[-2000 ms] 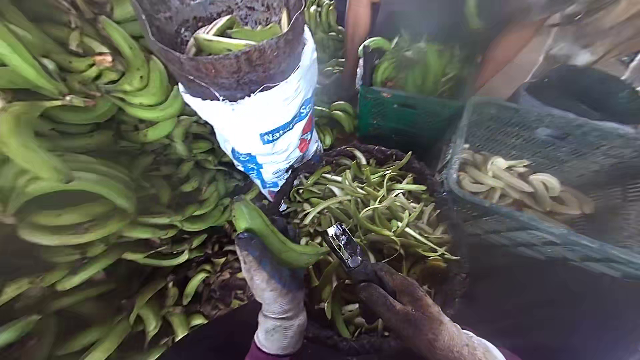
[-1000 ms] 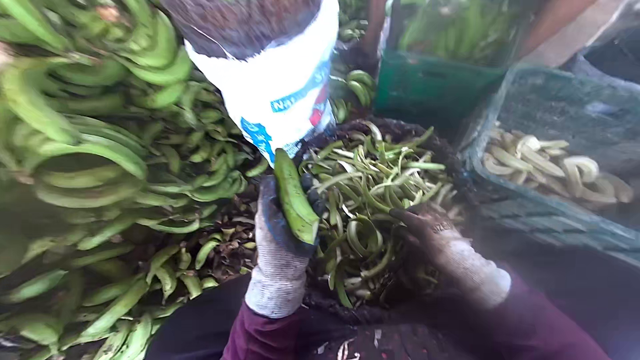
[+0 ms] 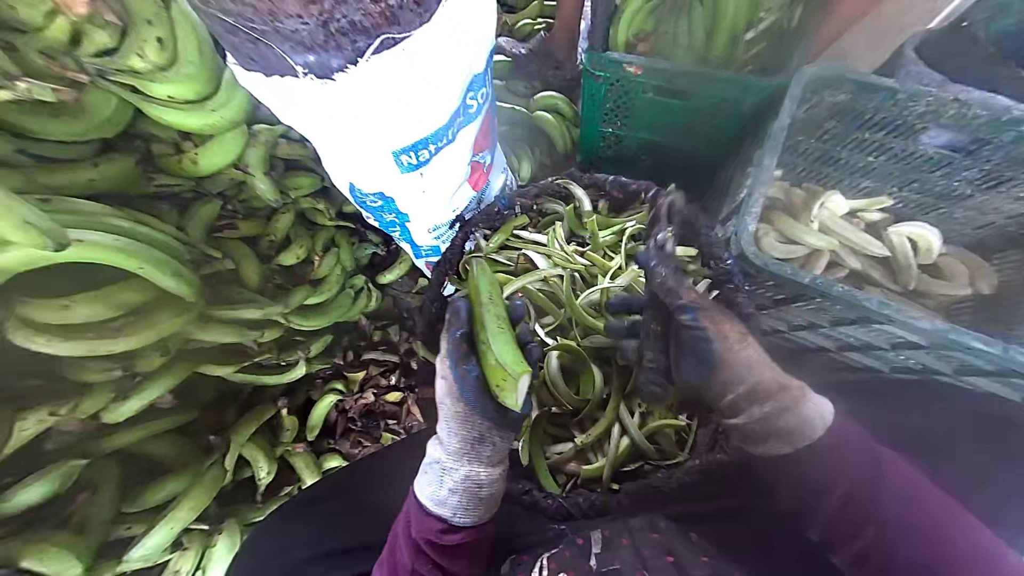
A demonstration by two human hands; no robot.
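My left hand [image 3: 472,400], in a dirty knitted glove with dark-coated fingers, is closed around a green plantain or banana [image 3: 496,336]. The fruit's near end is cut and pale; its far end points away from me. My gloved right hand [image 3: 708,356] is over the right side of a dark-rimmed container, apart from the fruit. A long dark shape lies along that hand, but blur hides whether it is a tool. Curled green and pale peel strips [image 3: 576,304] fill much of the container between and beyond my hands.
Green fruit [image 3: 104,296] is heaped at left. A white printed sack [image 3: 360,120] stands beyond my left hand. Behind are a green crate [image 3: 664,100] of green fruit and a person's arm [image 3: 566,36]. A translucent crate [image 3: 872,308] at right holds peeled pale fruit [image 3: 848,232].
Two seconds ago my right hand held a metal-bladed tool near the fruit's end; that hand is now farther from the fruit. My left hand still holds a green fruit. The view has shifted closer.
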